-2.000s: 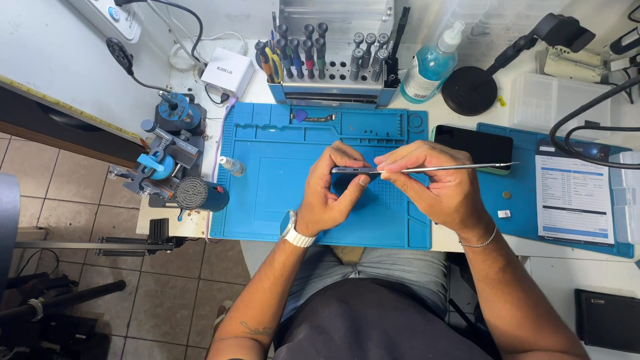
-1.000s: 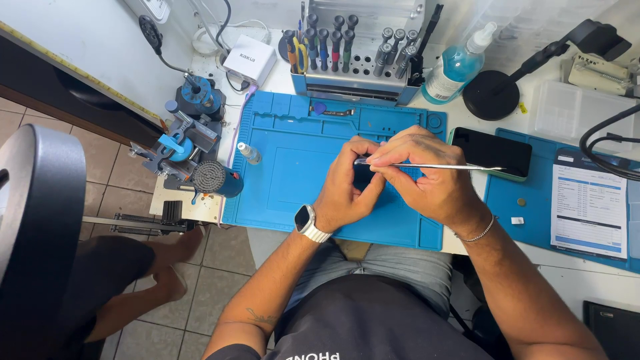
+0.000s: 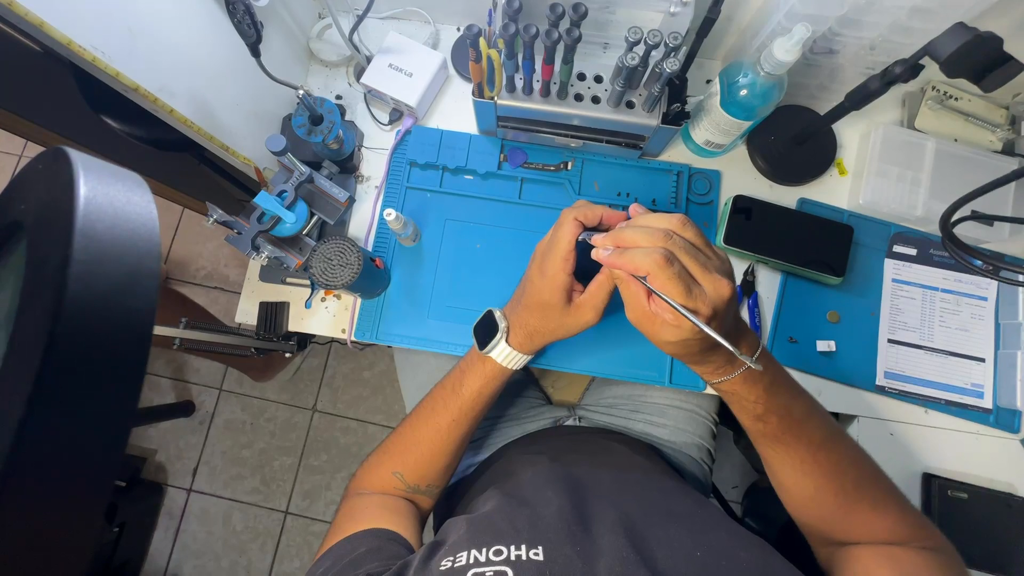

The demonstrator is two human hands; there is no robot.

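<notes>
My left hand (image 3: 564, 280) holds a small dark device (image 3: 588, 260), probably a phone, on edge above the blue silicone repair mat (image 3: 464, 292). Its lower part and far side are hidden by my fingers. My right hand (image 3: 668, 284) grips a thin metal spudger (image 3: 692, 318), with its near tip at the upper edge of the device and its other end pointing down toward my right wrist. Blue-handled cutters (image 3: 751, 300) lie just right of my right hand. A flex cable (image 3: 546, 166) and a blue pick (image 3: 517, 157) rest in the mat's top tray.
A small bottle (image 3: 402, 228) and a brush-topped blue cylinder (image 3: 352, 266) stand at left, near a clamp fixture (image 3: 292, 212). Behind are a screwdriver rack (image 3: 576, 112) and a spray bottle (image 3: 736, 100). A green-edged phone (image 3: 788, 238) and a printed form (image 3: 938, 320) lie right. Someone's leg (image 3: 200, 328) shows left.
The spudger has swung from level, pointing right, to slanting down toward my right wrist. A large dark rounded object and a person's leg have come into view at the left.
</notes>
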